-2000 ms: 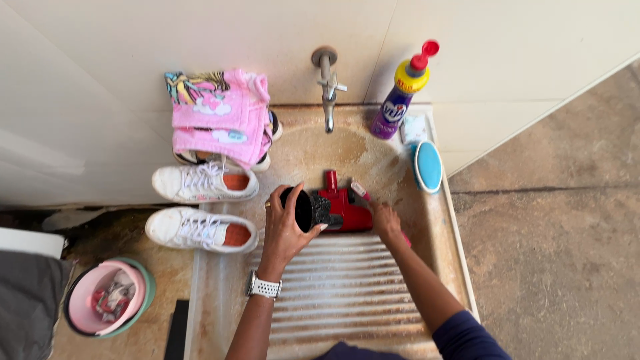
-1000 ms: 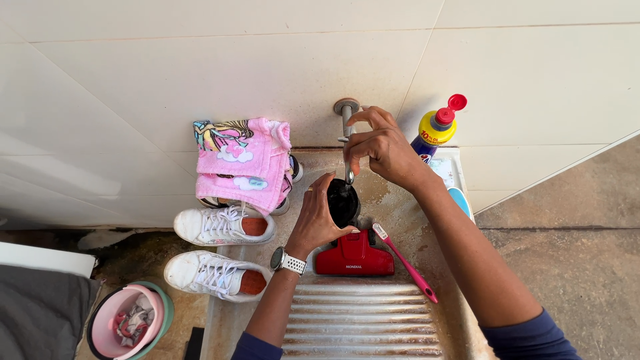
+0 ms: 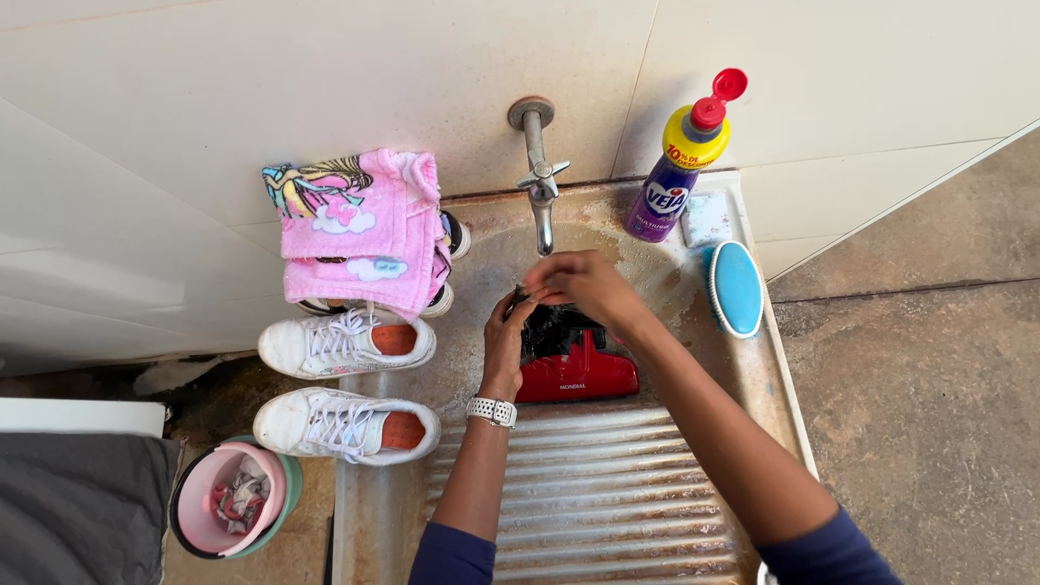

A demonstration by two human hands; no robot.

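Below the metal tap point(image 3: 541, 191), my left hand point(image 3: 505, 337) holds a black plastic part point(image 3: 548, 329), mostly covered by my hands. My right hand point(image 3: 581, 284), blurred, is over the top of that part with its fingers bent; whether it grips anything does not show. A red vacuum-cleaner floor head point(image 3: 578, 375) lies in the basin just beneath, at the upper end of the ribbed washboard point(image 3: 601, 487). The pink brush seen before is mostly hidden behind my right arm.
White sneakers point(image 3: 345, 426) and a folded pink towel point(image 3: 366, 236) on other shoes line the left rim. At right stand an uncapped Veja cleaner bottle point(image 3: 674, 179), a soap bar point(image 3: 705, 219) and a blue scrubbing brush point(image 3: 735, 290). Nested buckets point(image 3: 199, 496) are at lower left.
My right hand has come down from the tap handle to the black part. My left hand still holds that part under the spout.
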